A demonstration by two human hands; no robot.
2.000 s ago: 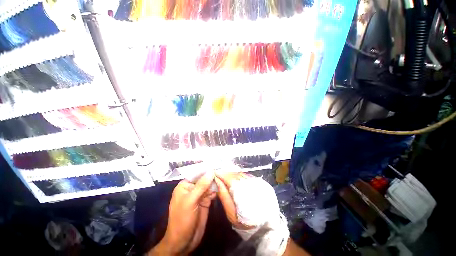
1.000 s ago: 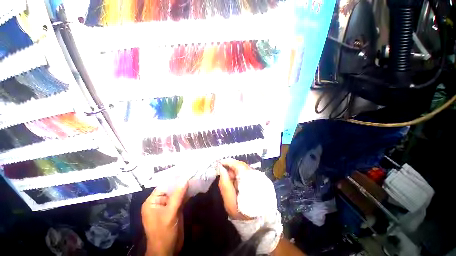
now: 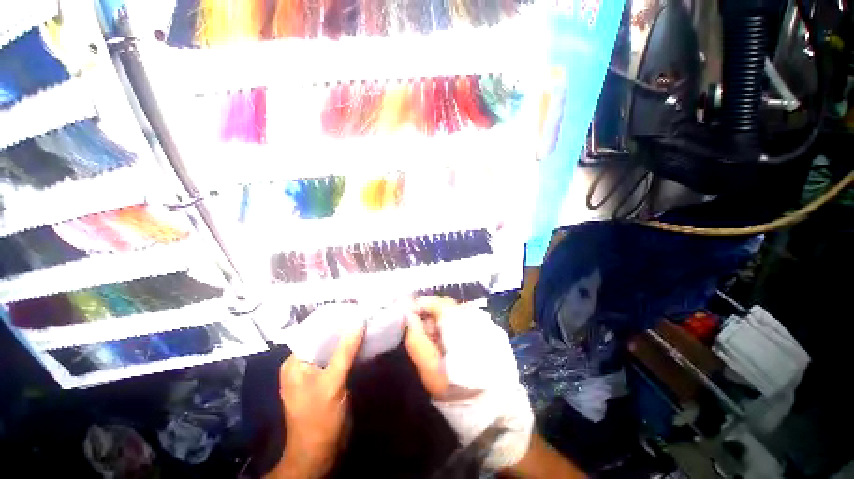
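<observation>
An open white thread shade card (image 3: 375,154) with light-blue edges lies before me, its rows of coloured tufts partly washed out by glare. A dark binder spine (image 3: 169,140) runs between the pages. My left hand (image 3: 316,398) and my right hand (image 3: 429,351) hold a pale fabric swatch (image 3: 382,329) stretched between them at the card's lower edge. A bulky white covering (image 3: 487,374) wraps my right hand and wrist and hides much of it.
A dark device with a black ribbed part (image 3: 744,75) stands right of the card. A yellow-orange hose (image 3: 749,229) curves below it. Dark blue cloth (image 3: 646,267) lies under that. Crumpled plastic (image 3: 192,435) lies at the lower left. White folded material (image 3: 763,351) is at the lower right.
My hands have moved apart from where they met two seconds ago, and more of the pale swatch shows between them. The card appears shifted left in view since then.
</observation>
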